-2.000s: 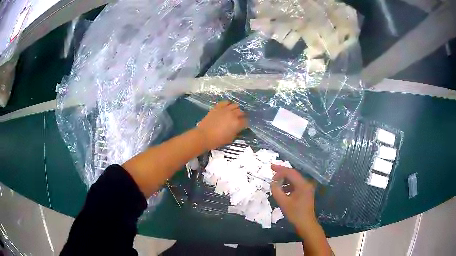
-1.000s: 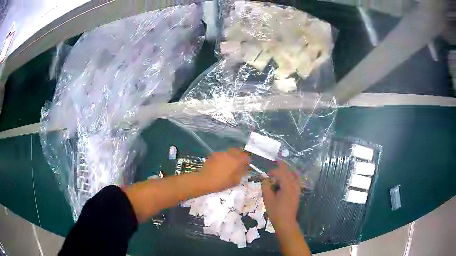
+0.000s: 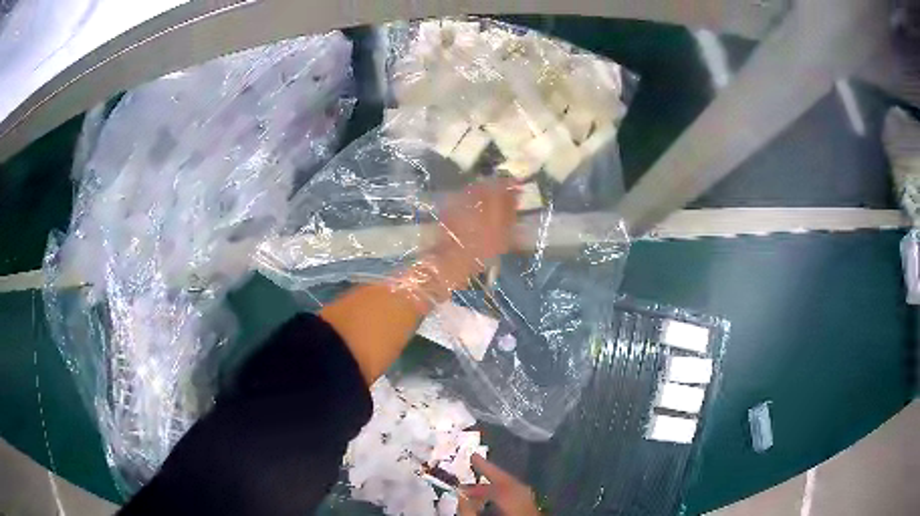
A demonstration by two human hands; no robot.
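My left hand [image 3: 479, 232] is inside the clear bag [image 3: 565, 292], at the near edge of the cream parts [image 3: 504, 96]. The film and blur hide its fingertips, so I cannot tell if it holds anything. My right hand [image 3: 499, 491] is low in the picture, partly cut off, over the right side of the heap of small white parts [image 3: 404, 443]. A slim white piece [image 3: 441, 483] sticks out left from its fingertips. A white label [image 3: 462, 330] shows on the bag, just below my left forearm.
Four white blocks, so several, stand in a column [image 3: 679, 382] on a ribbed clear tray [image 3: 625, 403] at right. A small clear piece [image 3: 761, 425] lies beyond it. A large crumpled clear bag [image 3: 202, 181] fills the left. A pale strip [image 3: 767, 221] crosses the green bench.
My left hand has moved away from my right hand, up into the bag of cream parts. My right hand is lower, over the heap. The camera view has shifted, moving the bench items left and down.
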